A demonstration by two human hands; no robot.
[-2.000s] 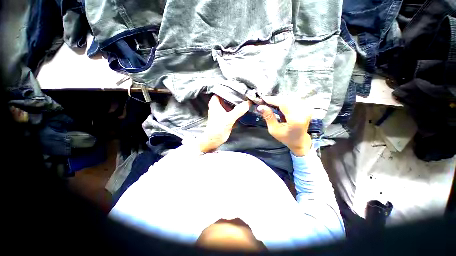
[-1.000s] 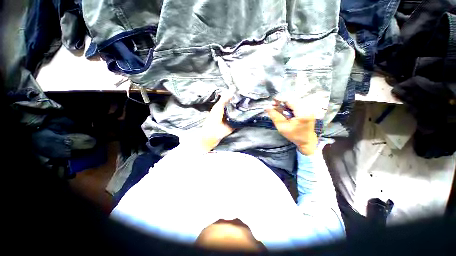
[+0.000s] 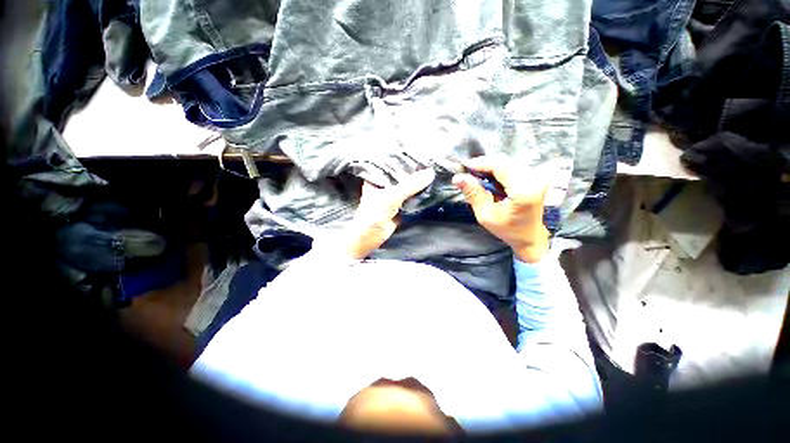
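Note:
A denim garment (image 3: 433, 52) lies inside out over the table edge, its pale grey-green wrong side up, with a dark blue strip along its near edge. My left hand (image 3: 385, 208) pinches a gathered fold of it between thumb and fingers. My right hand (image 3: 511, 208) is close by on the right, curled around a small dark bluish tool, probably thread snips (image 3: 487, 182). The tool's tip is near the fold by my left thumb. Most of the tool is hidden in the hand. Thread ends are too small to tell.
The white tabletop (image 3: 130, 125) shows at left. Blue denim (image 3: 641, 52) and black garments (image 3: 745, 130) are piled at right. More denim (image 3: 113, 242) hangs at lower left. A pale surface with scraps (image 3: 693, 303) is at lower right, with a dark object (image 3: 656, 363) on it.
My left thumb has moved onto the fold, which is now gathered. The near edge, earlier opened between my hands, has turned under. My right hand has moved slightly, with the tool tip near the fold.

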